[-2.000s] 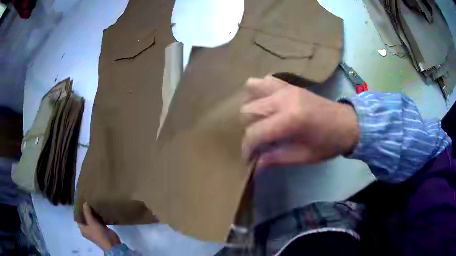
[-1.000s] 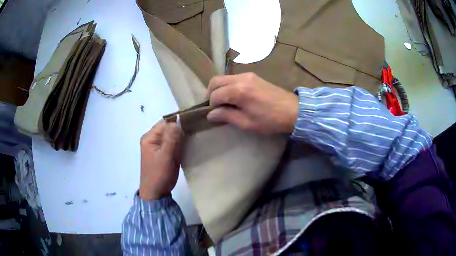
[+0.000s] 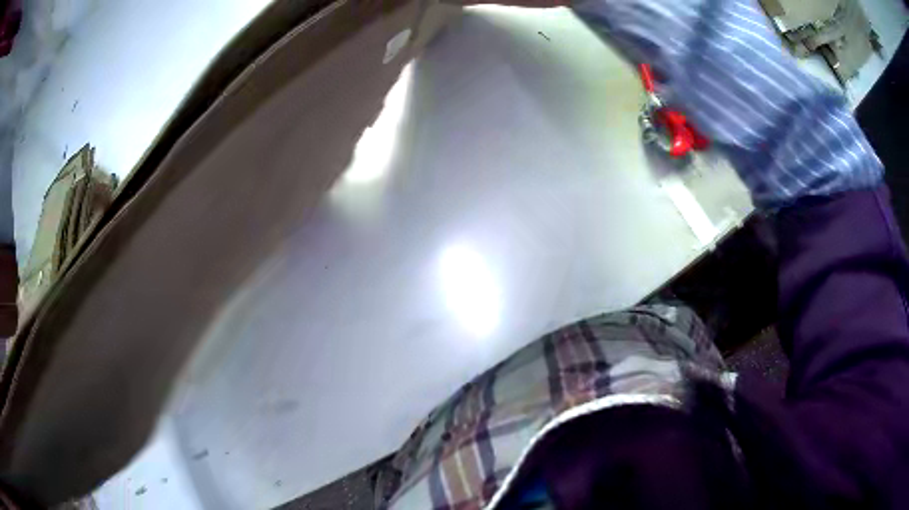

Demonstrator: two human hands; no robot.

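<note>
The brown front panel (image 3: 199, 229) is lifted and stretches in a blurred curve from the top middle to the lower left edge of the picture. A small white rounded tag (image 3: 397, 46) shows on it near the top. My right sleeve reaches up to the top edge, and my right hand is out of the picture. My left hand is not in view. I cannot tell what either hand holds.
The shears with red handles (image 3: 680, 131) lie on the white table (image 3: 399, 329) beside my right sleeve. A folded panel bundle (image 3: 62, 221) is at the left, partly behind the panel. Another pile (image 3: 835, 30) lies at the top right.
The panel has gone from flat and folded under my hands to raised and swung to the left. Both hands have moved out of view. The right forearm has moved up.
</note>
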